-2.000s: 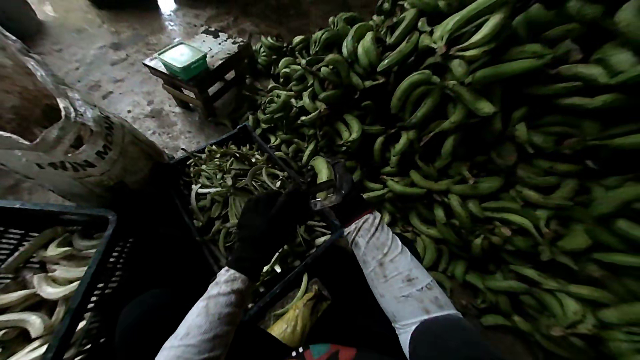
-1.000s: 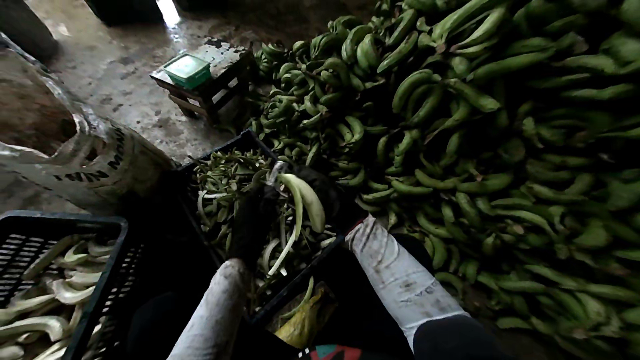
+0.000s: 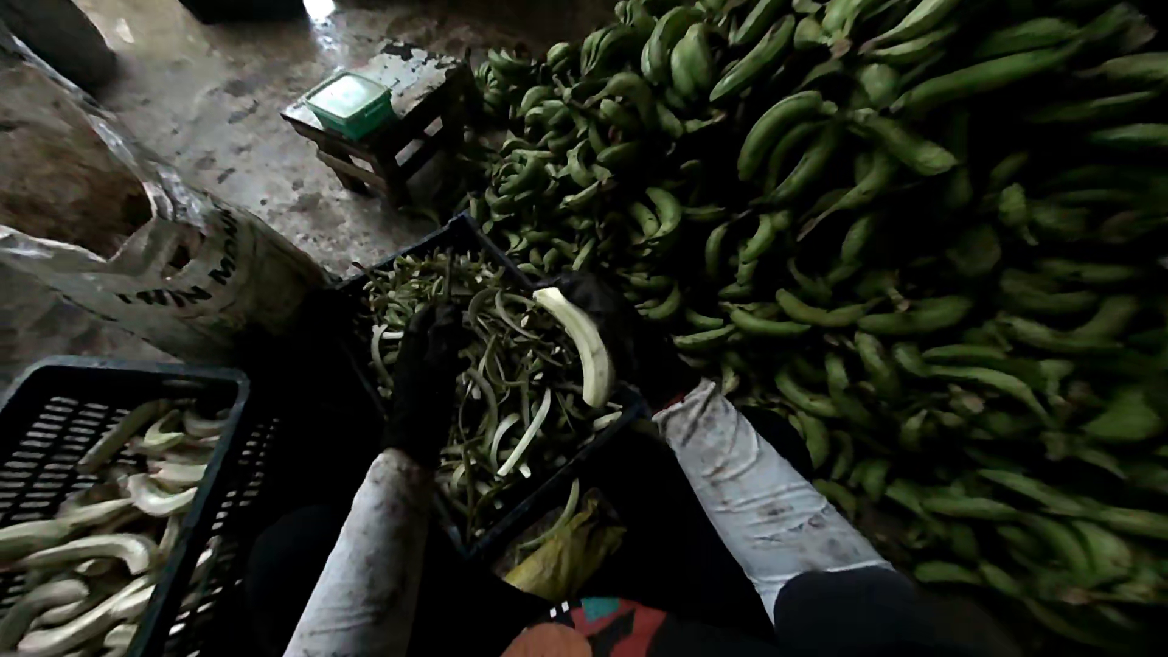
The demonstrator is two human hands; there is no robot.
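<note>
A peeled plantain [image 3: 582,351], pale and curved, is in my right hand [image 3: 607,315], which wears a black glove. My left hand [image 3: 427,365], also in a dark glove, is over the left part of a dark plastic crate [image 3: 497,246] full of green peel strips [image 3: 497,401]. Its fingers are too dark to make out, and whether it holds a tool cannot be told. At the lower left, a black slotted crate [image 3: 239,401] contains peeled plantains [image 3: 91,547]. Unpeeled green plantains [image 3: 821,310] are heaped along the right side.
A white woven sack [image 3: 228,283] with printing stands at the left. Behind the peel crate, a low wooden stool [image 3: 411,87] bears a green lidded plastic box [image 3: 351,105]. A yellowish plastic bag or peel [image 3: 566,552] lies near my lap. The floor looks wet.
The plantain was over the crate by my left hand one second ago; now it is in my right hand. Two seconds ago both hands were together around a greener plantain.
</note>
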